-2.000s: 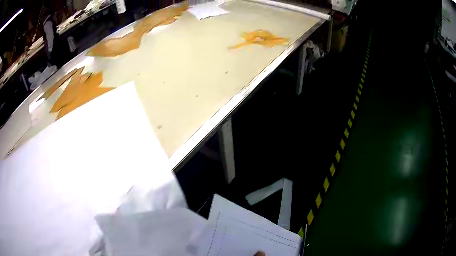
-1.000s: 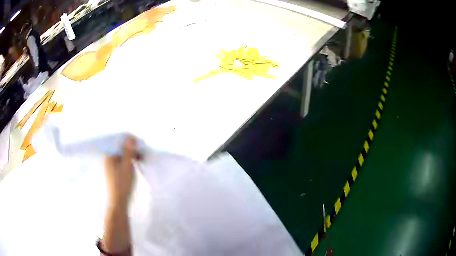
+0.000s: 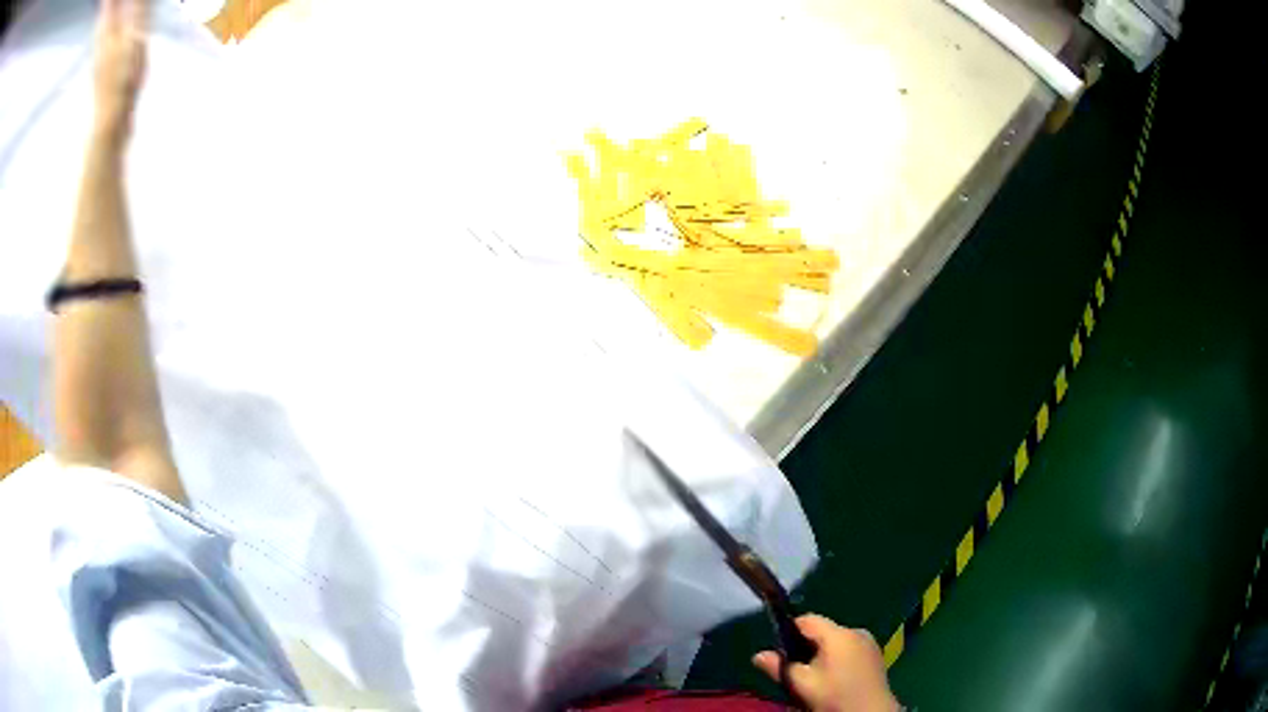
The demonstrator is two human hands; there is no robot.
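Observation:
A large white pattern sheet [image 3: 417, 362] with thin printed lines covers much of the table and droops over its near edge. My left hand [image 3: 123, 56] is at the top left on the sheet, arm stretched out; its fingers are cut off by the picture's edge, so its grip cannot be told. My right hand [image 3: 834, 668] is at the bottom, closed round the black handle of the tailor's shears [image 3: 716, 536]. The blades look closed and point up and left over the sheet.
A loose heap of small tan strips [image 3: 695, 237] lies beyond the sheet. The metal table edge [image 3: 904, 313] runs diagonally on the right. A white rail [image 3: 1022, 45] is at the far end. The green floor [image 3: 1112, 459] has yellow-and-black tape. Bits of tan material [image 3: 244, 17] show at the left.
My left hand has moved up and left, and the sheet now spreads further over the table. My right hand with the shears has come into view. The view has moved closer to the tan heap.

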